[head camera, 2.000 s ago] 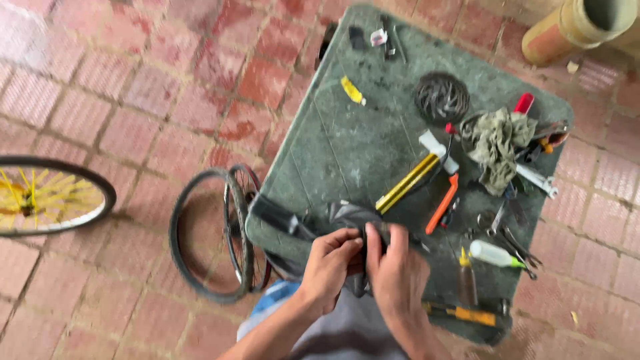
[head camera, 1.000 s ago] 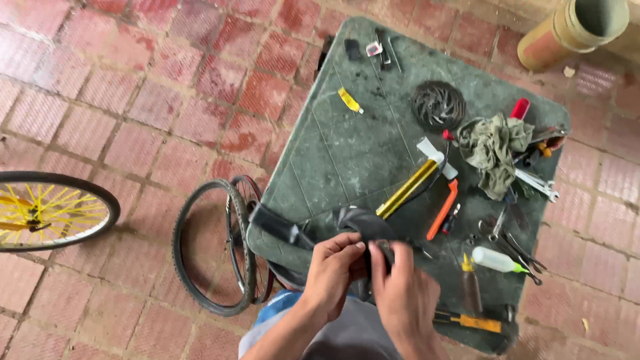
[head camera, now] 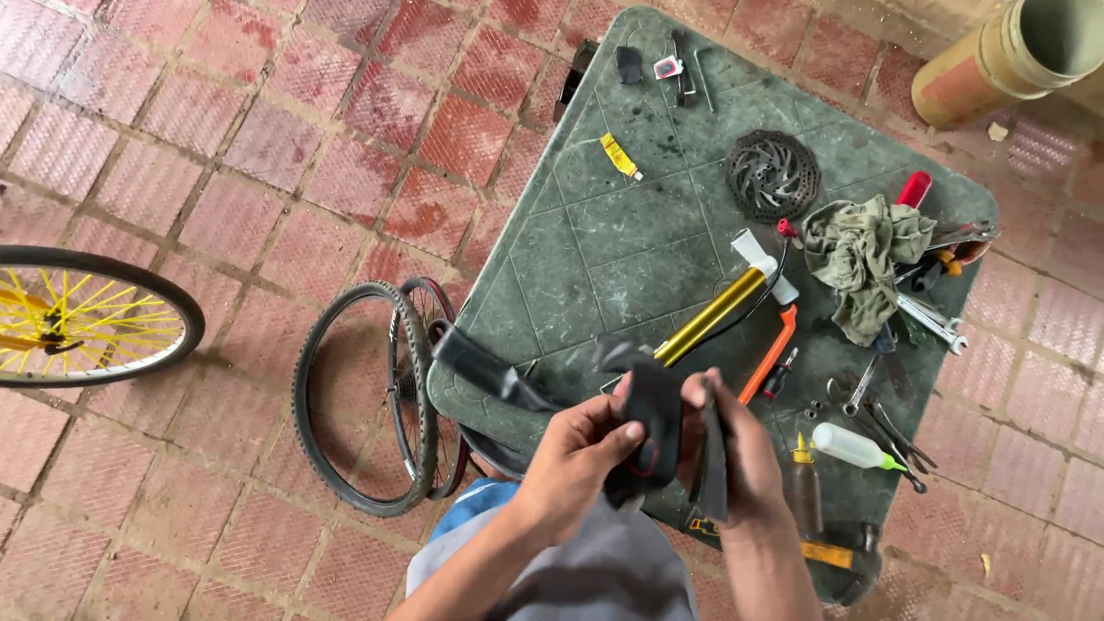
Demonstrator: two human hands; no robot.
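Observation:
A black rubber inner tube (head camera: pixel 653 418) is pinched in my left hand (head camera: pixel 580 461), the thumb lying on its flat face, where a thin red mark shows. My right hand (head camera: pixel 740 448) holds a dark flat strip (head camera: pixel 712 457), blurred, upright between thumb and fingers; whether it is part of the same tube I cannot tell. More black tube (head camera: pixel 492 371) lies across the table's left corner. Just beyond my hands rests a gold hand pump (head camera: pixel 711 315) with a black hose. Near my right hand are an orange-handled tool (head camera: pixel 769 354) and a small screwdriver (head camera: pixel 780 375).
On the green table (head camera: pixel 561 250) lie a yellow tube (head camera: pixel 620 156), a brake disc (head camera: pixel 773 175), a crumpled rag (head camera: pixel 858 259), wrenches (head camera: pixel 927 319), a white squeeze bottle (head camera: pixel 854 446) and a hammer (head camera: pixel 849 556). Bicycle wheels (head camera: pixel 366 397) stand left of the table; a yellow-spoked wheel (head camera: pixel 95 319) is farther left.
My hands were close together on the black rubber. Now they are slightly apart, with the tube's flat face raised in my left hand and a strip upright in my right.

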